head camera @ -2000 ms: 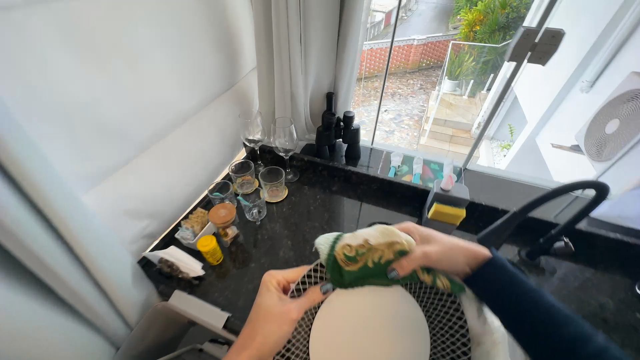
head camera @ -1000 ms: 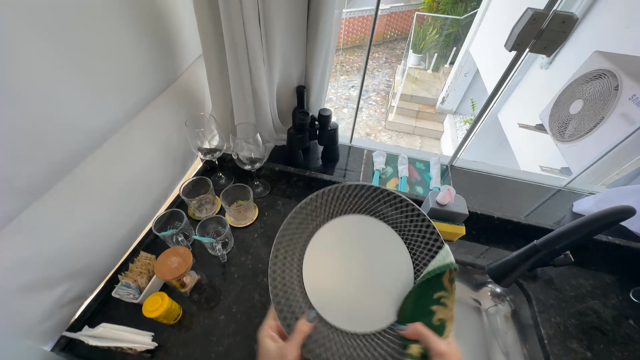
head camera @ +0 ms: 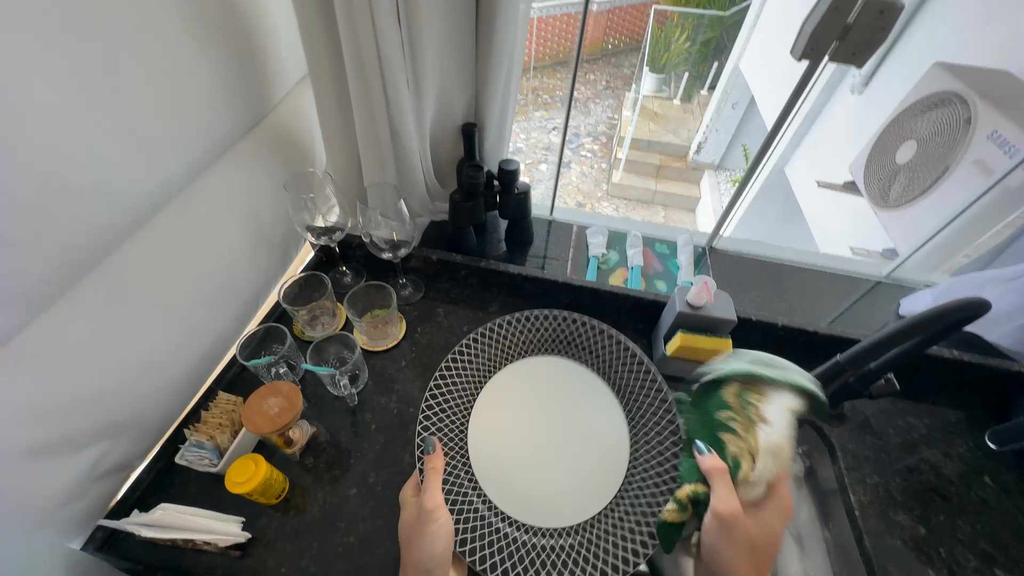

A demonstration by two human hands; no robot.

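A round dark openwork basket (head camera: pixel 448 400) with a lattice rim and a flat pale centre is held up over the black stone counter. My left hand (head camera: pixel 426 512) grips its left rim, thumb on top. My right hand (head camera: pixel 740 512) holds a green, white and gold patterned cloth (head camera: pixel 740 436) at the basket's right edge; the cloth is blurred. Whether the right fingers also touch the rim is hidden. Behind the cloth stands a grey soap dispenser (head camera: pixel 694 316) with a yellow sponge (head camera: pixel 698 346) in its front.
Two wine glasses (head camera: pixel 388 236), tumblers on coasters (head camera: pixel 380 332), glass mugs (head camera: pixel 338 364), a wood-lidded jar (head camera: pixel 273 410), a yellow container (head camera: pixel 256 478) and napkins (head camera: pixel 180 524) stand left. Binoculars (head camera: pixel 490 200) are by the window. A black faucet (head camera: pixel 904 344) rises over the sink (head camera: pixel 808 496) at right.
The cloth was over the basket's far rim, then at its lower right; now it is at the right side, lifted higher than a second ago. The left hand keeps hold of the rim.
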